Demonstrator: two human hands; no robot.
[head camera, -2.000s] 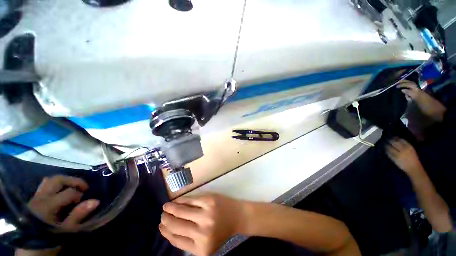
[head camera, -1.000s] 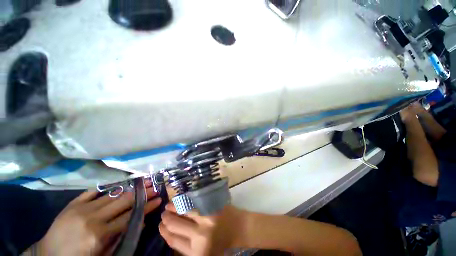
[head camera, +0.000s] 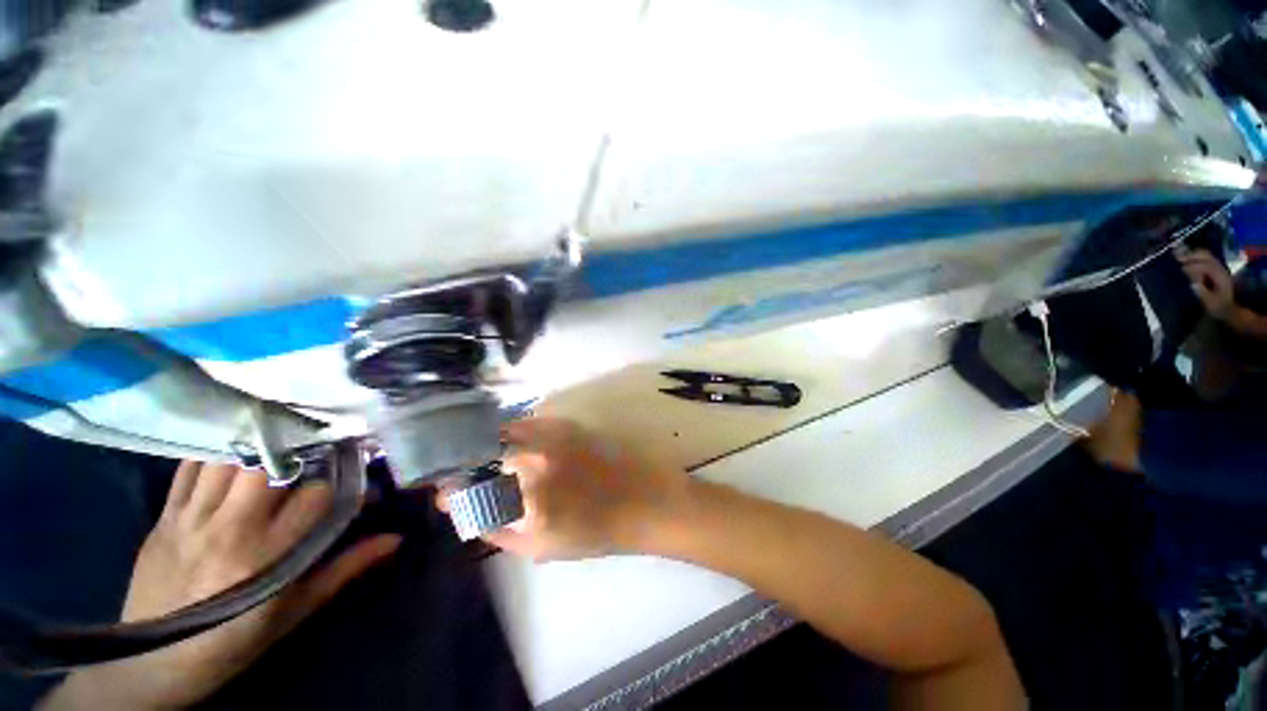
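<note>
Black fabric lies under and around my left hand and hangs over the front edge. My left hand rests on it with the thumb spread; its fingertips are hidden beneath the machine head. My right hand is at the fabric's right edge beside the needle area, its fingertips partly hidden by the knurled knob; its grip is unclear. The white sewing machine head fills the upper view. The tension assembly and curved guard stand in front of the work. The needle tip is hidden.
Black thread snips lie on the tan machine bed. A dark block with a pale cord sits near the head's right end. A ruler strip runs along the front edge. Another person's hand shows at far right.
My right hand has moved up from the table's front edge towards the needle area, and the fabric's right edge now shows. My left hand has flattened on the cloth. The camera view has shifted.
</note>
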